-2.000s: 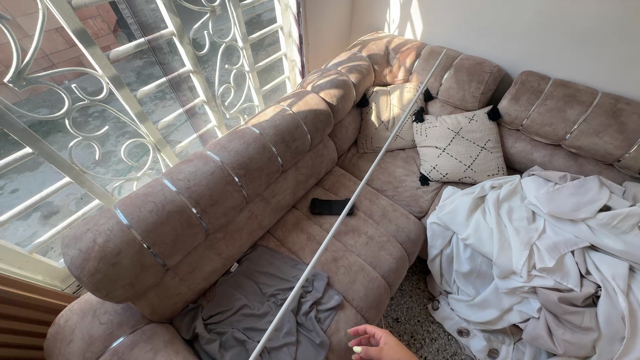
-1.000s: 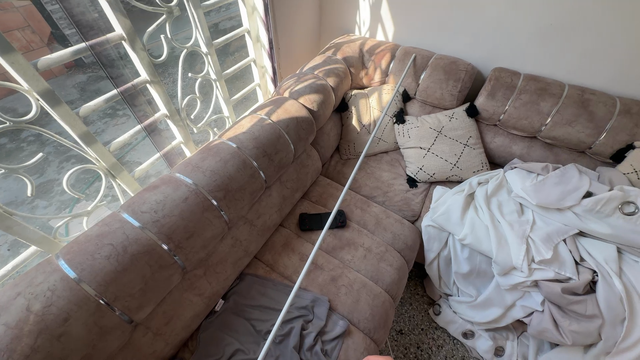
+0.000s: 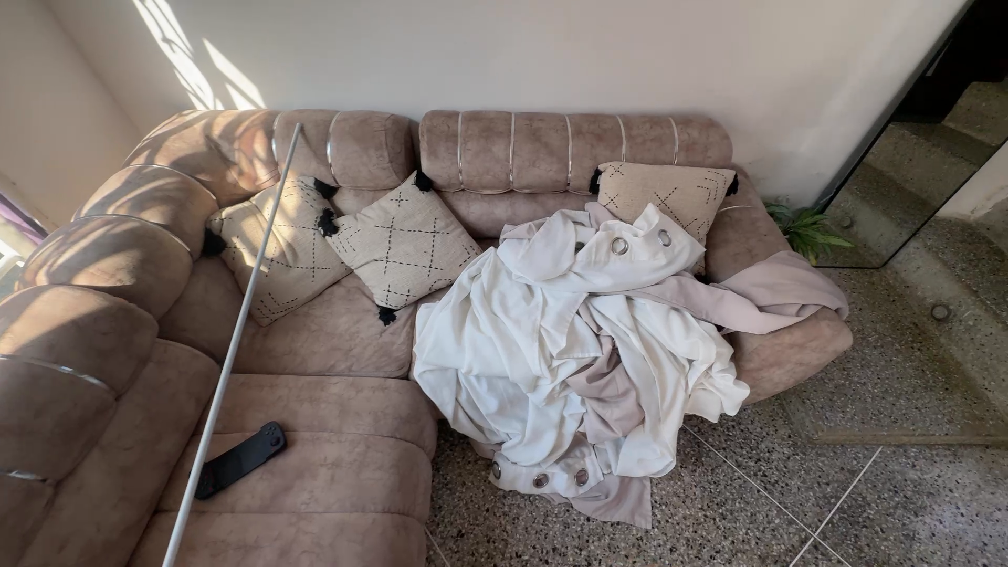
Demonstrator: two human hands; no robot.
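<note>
Neither of my hands shows in the head view. A long thin white rod (image 3: pixel 236 335) slants across the left part of the view, from the bottom edge up to the sofa's back; whatever supports its lower end is out of view. Under and beside the rod, a black handheld device (image 3: pixel 242 460) lies on the seat of the brown sofa (image 3: pixel 331 480). White curtains with metal eyelets (image 3: pixel 504 339) and pinkish-beige fabric (image 3: pixel 756 295) are heaped over the sofa's right section, with part hanging to the floor.
Tasselled cushions lean on the sofa: one at the left (image 3: pixel 287 252), one beside it (image 3: pixel 405 240) and one behind the curtains (image 3: pixel 665 193). A green plant (image 3: pixel 807 228) stands by a dark-edged glass panel (image 3: pixel 890 181) near stone steps (image 3: pixel 965 244). The floor is speckled (image 3: pixel 756 496).
The view has swung right, away from the window grille. The hand seen at the bottom edge two seconds ago, and barely at one second, is out of view. The grey cloth has also left the view.
</note>
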